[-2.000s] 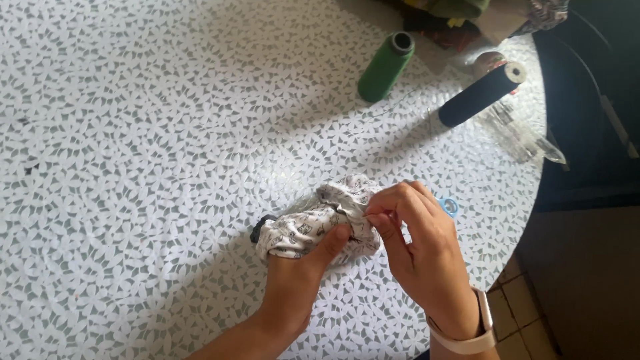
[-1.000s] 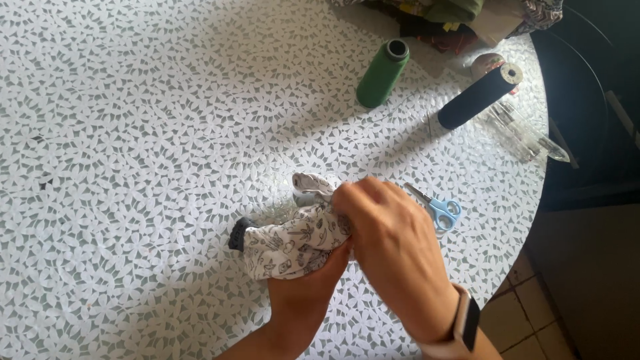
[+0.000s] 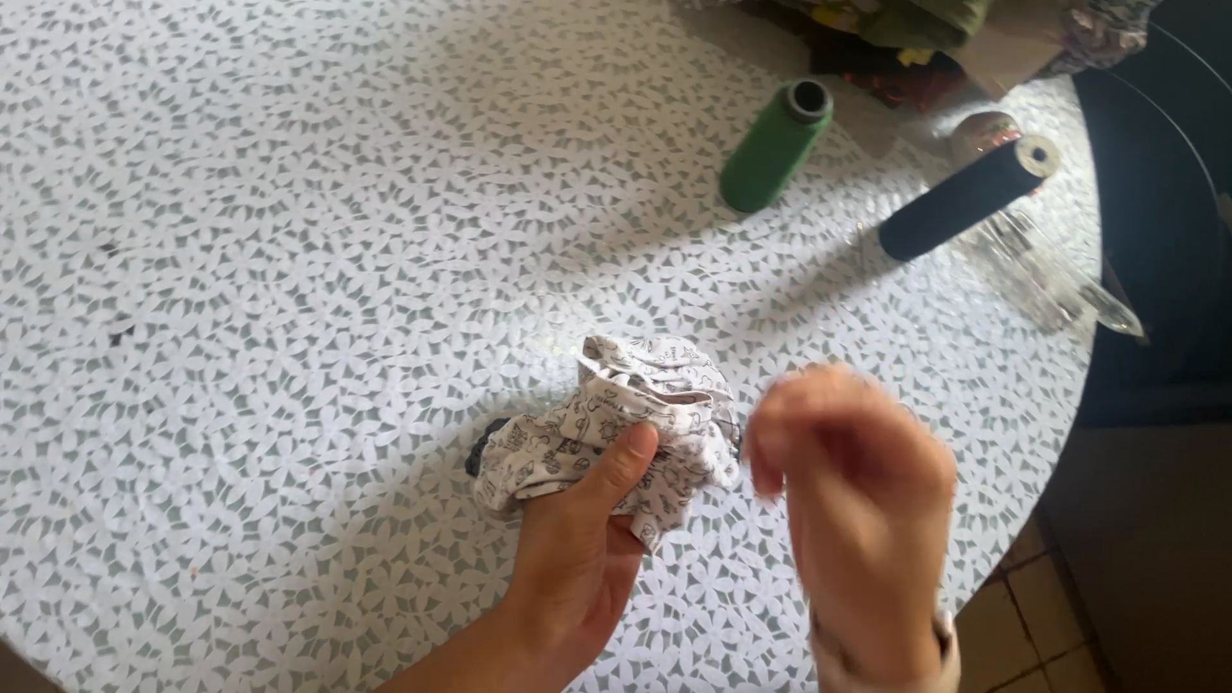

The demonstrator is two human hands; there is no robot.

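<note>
A bunched white cloth with small dark printed figures (image 3: 568, 438) is held in my left hand (image 3: 587, 539), whose thumb presses on its front. Folded edges of the cloth stand up at the top, and a dark piece (image 3: 478, 450) pokes out at its left end. Just right of the cloth is my right hand (image 3: 857, 481), blurred, with its fingers curled. Whether the right fingertips pinch something thin, such as a needle or thread, cannot be told.
A green thread cone (image 3: 776, 149) and a dark thread spool (image 3: 962, 202) stand farther back. Clear plastic packets (image 3: 1030, 260) lie near the right edge of the table, which has a white floral lace-patterned cover (image 3: 337, 241). Piled fabrics (image 3: 924, 29) lie at the top right.
My right hand has come off the cloth and moved to the right. The blue-handled scissors seen one second ago are out of sight. The cloth has been turned in my left hand.
</note>
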